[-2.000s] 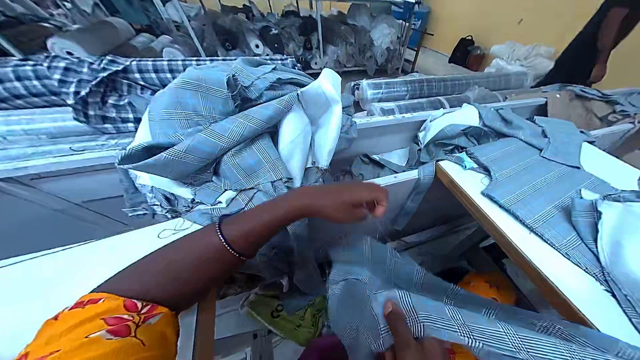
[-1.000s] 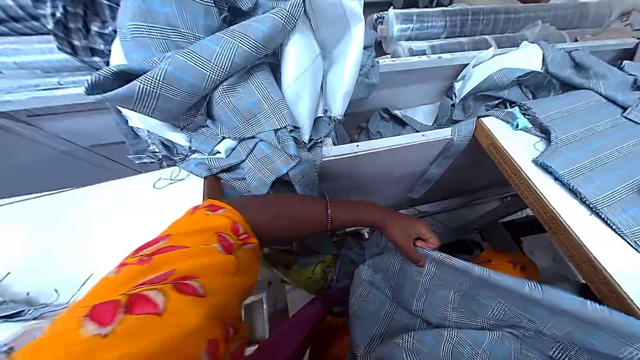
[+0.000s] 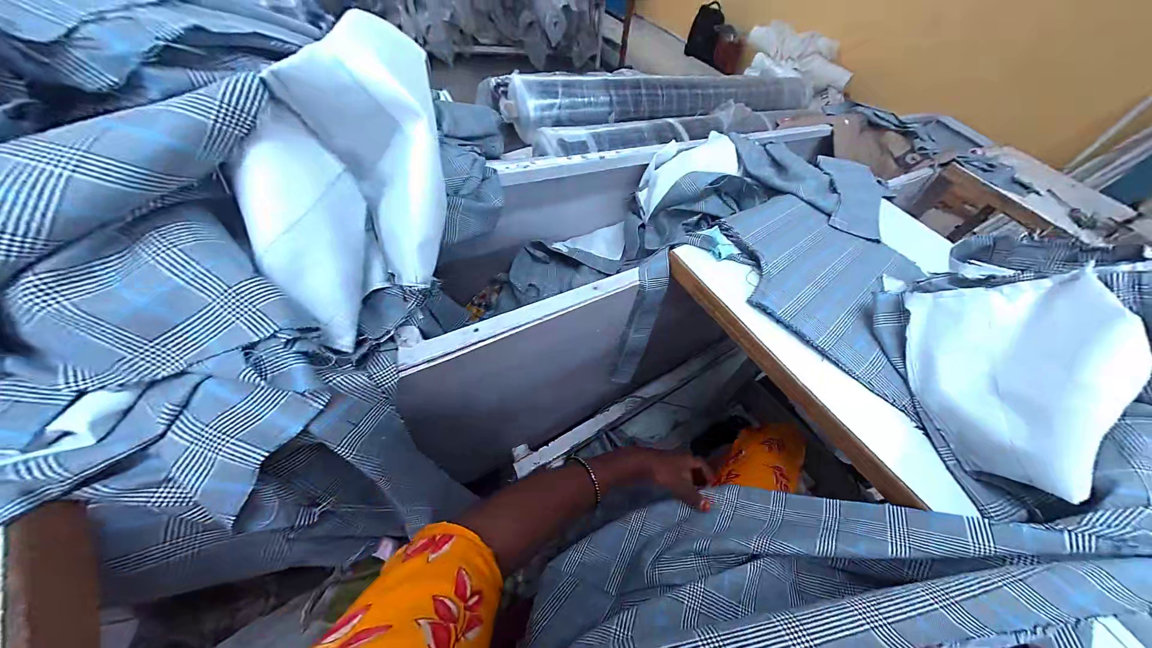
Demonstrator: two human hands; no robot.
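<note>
My left hand (image 3: 670, 472), with a beaded bracelet at the wrist, reaches in from the bottom. Its fingertips are at the upper edge of a grey checked cloth (image 3: 756, 558) that spreads across the lower right. Blur and the angle hide whether the fingers grip that edge. My right hand is out of view. To the left hangs a large heap of grey checked fabric (image 3: 153, 297) with white pieces (image 3: 310, 189) among it. More checked cloth (image 3: 810, 270) and a white piece (image 3: 1017, 378) lie on the white tabletop (image 3: 837, 396) at the right.
A grey panel (image 3: 540, 369) stands upright beyond my forearm, a cloth strip (image 3: 643, 315) hanging over it. The table's wooden edge (image 3: 792, 378) runs diagonally on the right. Orange patterned cloth (image 3: 765, 459) shows in the gap. Plastic-wrapped rolls (image 3: 657, 97) lie farther back.
My left hand, empty above the cloth two seconds ago, gripped its edge one second ago and is now farther right along it. My right hand, on the cloth at first, has left the view.
</note>
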